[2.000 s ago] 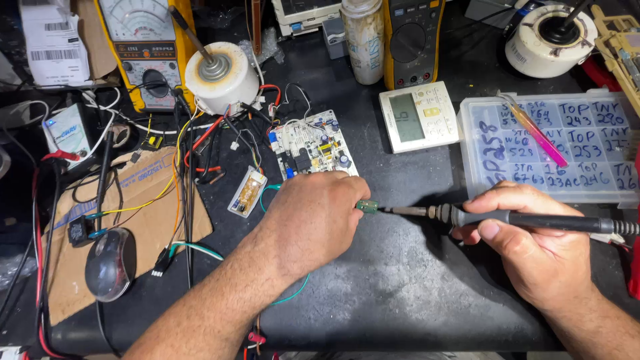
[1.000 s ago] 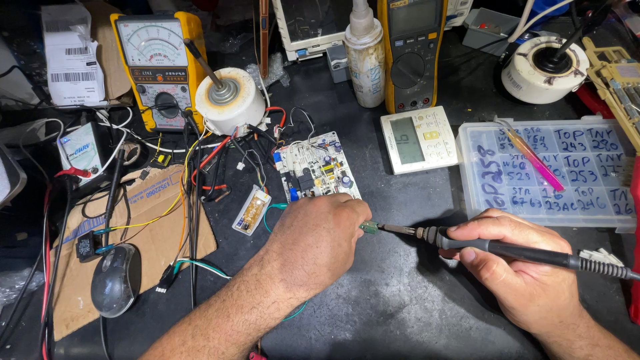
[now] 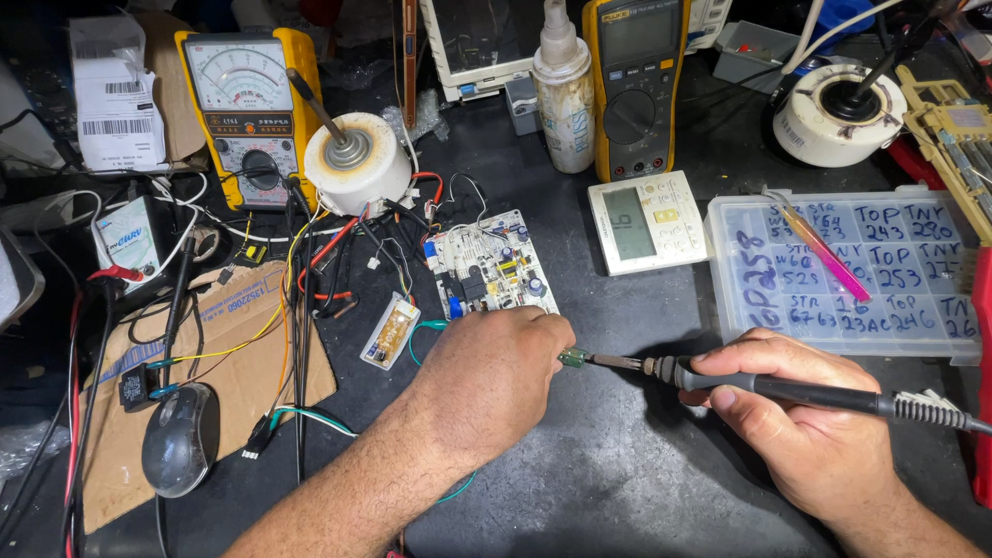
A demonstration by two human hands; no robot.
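Note:
My right hand (image 3: 798, 418) holds a soldering iron (image 3: 763, 385) by its dark handle, its metal tip pointing left. The tip meets a small green part (image 3: 573, 357), which my left hand (image 3: 492, 372) holds with its fingers closed; whether the part is glass or plastic I cannot tell. Just beyond my left hand lies a white printed circuit board (image 3: 496, 263) with capacitors and a blue component at its edge. A small board in a clear case (image 3: 390, 331) rests to the left of that hand, with a green wire (image 3: 418, 345) running between them.
At the back stand an analog multimeter (image 3: 248, 116), a digital multimeter (image 3: 632, 85) and a spray bottle (image 3: 563, 101). White motors (image 3: 356, 170) (image 3: 841, 116) sit left and right. A remote thermostat-like controller (image 3: 649, 222) lies near a plastic compartment box (image 3: 845, 271). Cardboard (image 3: 232, 341), a mouse (image 3: 180, 440) and cables lie left.
Both hands keep nearly the same pose, with the iron's tip at the green part throughout. The view has shifted slightly.

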